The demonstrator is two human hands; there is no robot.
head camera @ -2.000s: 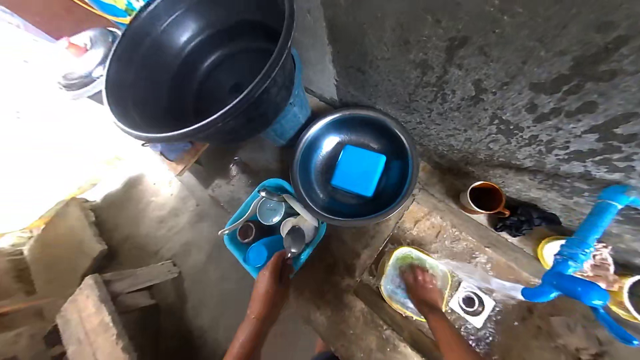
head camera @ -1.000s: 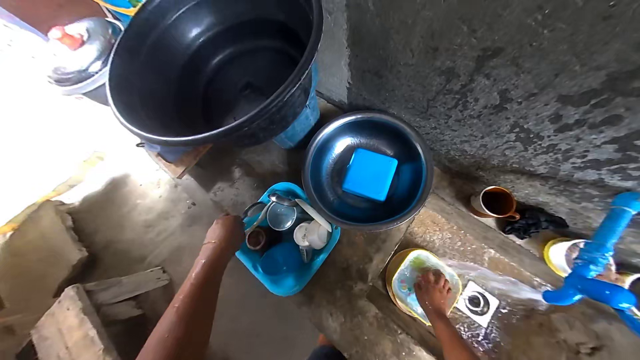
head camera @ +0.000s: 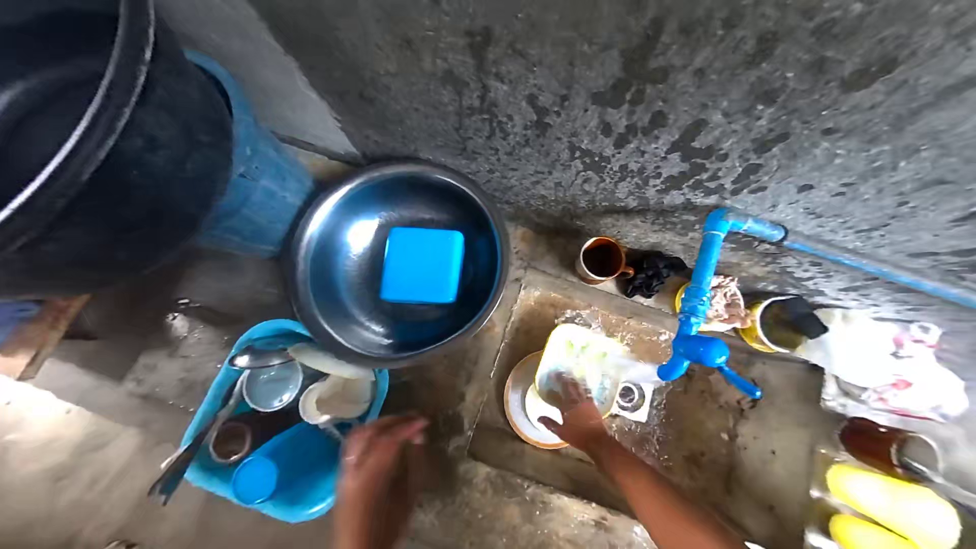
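My left hand [head camera: 385,450], blurred, hovers just right of the blue plastic basin [head camera: 301,515], its fingers apart and nothing seen in them. That basin holds a metal ladle [head camera: 259,357], a small bowl [head camera: 273,386], a blue cup [head camera: 255,479] and other utensils. My right hand [head camera: 576,419] reaches over the pale yellow-rimmed plastic container [head camera: 583,354], its fingertips in or against it; whether they grip it is unclear. Under the container lie round plates [head camera: 518,404]. Water runs from the blue tap [head camera: 701,349] beside it. A metal basin [head camera: 335,335] holds a blue square container [head camera: 422,265].
A large black tub [head camera: 152,152] rests on a blue bucket [head camera: 267,191] at upper left. Along the concrete wall [head camera: 610,99] stand a brown-stained mug [head camera: 602,259], a black cloth or bag [head camera: 654,273] and yellow-rimmed containers. A white drain cover [head camera: 634,400] and plastic bags [head camera: 892,362] lie at right.
My left hand has moved from the left side of the blue basin to its right side. My right hand remains at the yellow-rimmed container. The view has shifted right.
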